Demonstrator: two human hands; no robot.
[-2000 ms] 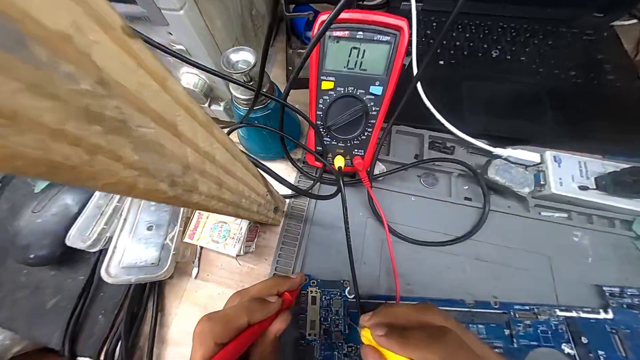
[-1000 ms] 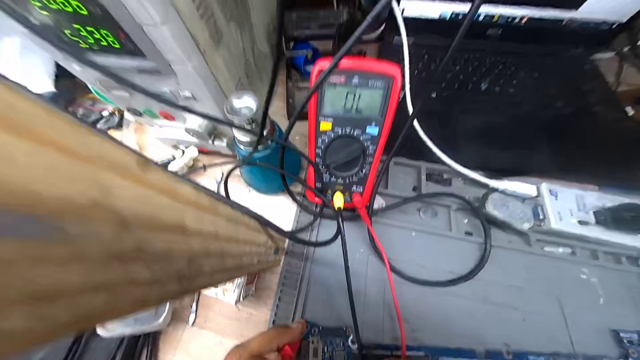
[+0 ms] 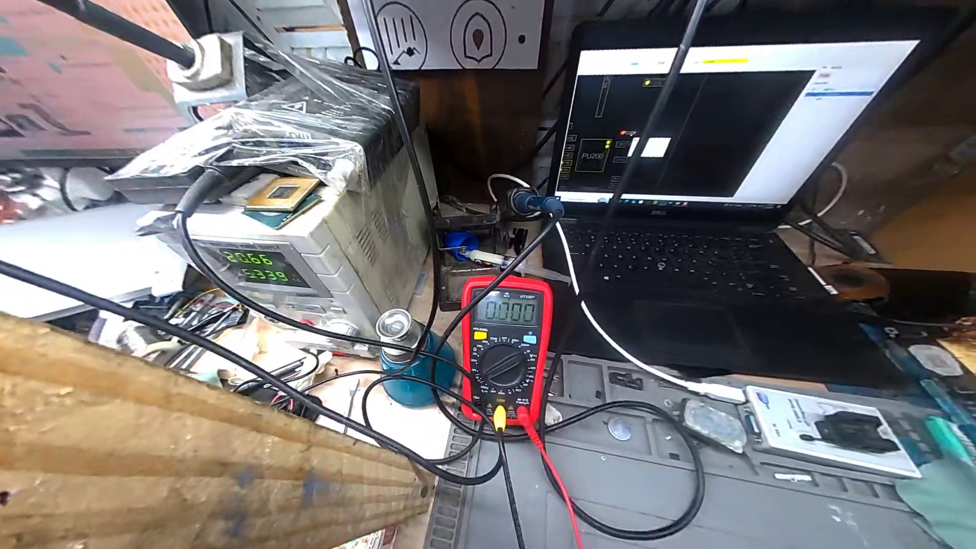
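Neither of my hands shows in the head view now. A red digital multimeter [image 3: 506, 351] rests at the rear of the grey work mat [image 3: 640, 488], its display reading 0.000. A yellow plug [image 3: 499, 418] with a black lead and a red plug [image 3: 524, 415] with a red lead sit in its jacks. Both leads run down out of the bottom of the view, so the probes are hidden. Black cables loop around the meter and across a teal bottle with a metal top [image 3: 412, 381] on its left.
A rough wooden beam [image 3: 198, 442] fills the lower left. Behind it stands a power supply [image 3: 305, 259] with lit green digits. An open laptop [image 3: 686, 305] is at the back right, with a white boxed device [image 3: 831, 431] before it. A white cable [image 3: 602, 328] crosses its keyboard.
The view has swung up, and my hands, the probes and the blue circuit board have left it. The multimeter display has gone from OL to 0.000.
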